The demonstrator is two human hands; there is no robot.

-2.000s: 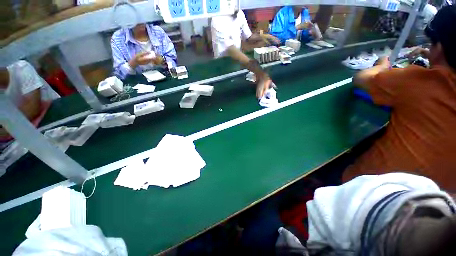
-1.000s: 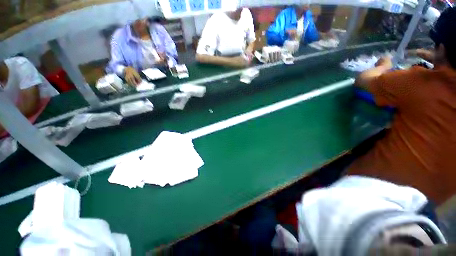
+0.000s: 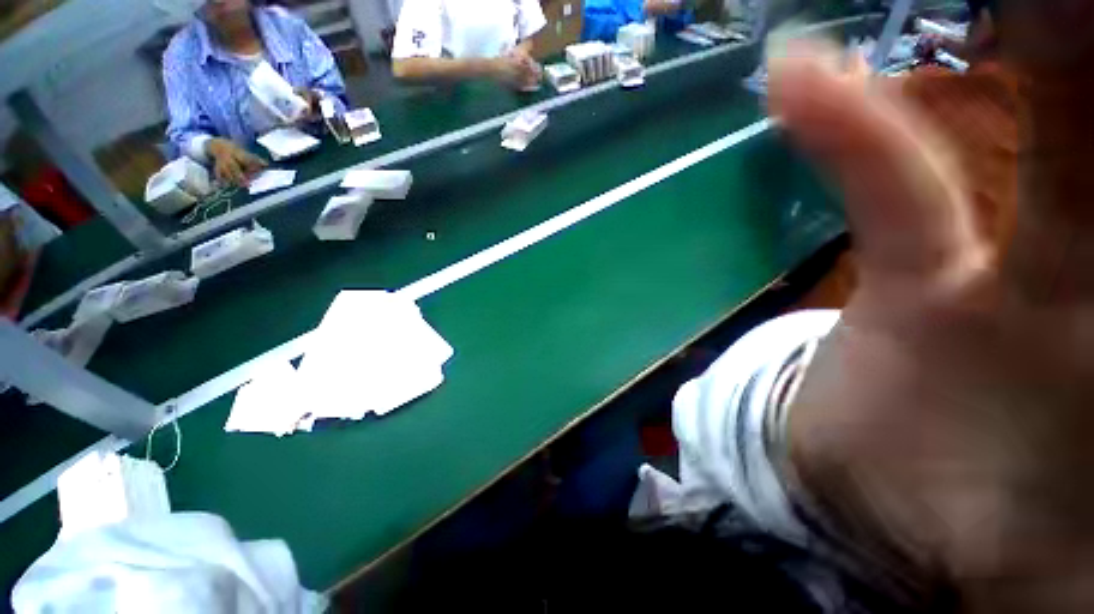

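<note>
Thin white sheets [image 3: 360,354] lie fanned in a loose pile on the glossy green bench [image 3: 516,372], against the pale rail. My right hand [image 3: 924,276] is raised close to the camera at the right, large and blurred. Its thumb stands apart from the rest of the hand, with nothing seen between them; the far fingers are dark and cut off by the edge. My left hand is not seen; only its white sleeve shows at the lower left, in front of a thick white stack of blanks [image 3: 108,489].
Beyond the pale rail [image 3: 588,214], small white packs [image 3: 232,250] lie scattered on the green belt. A grey frame post [image 3: 72,381] stands at the left, with a pale loop [image 3: 166,441] near its foot. People sit opposite; an orange shirt shows partly behind my right hand.
My right hand has come up into view near the camera; before, mainly its sleeve showed. The view has shifted, moving the bench scene left. A person opposite now holds up a white piece.
</note>
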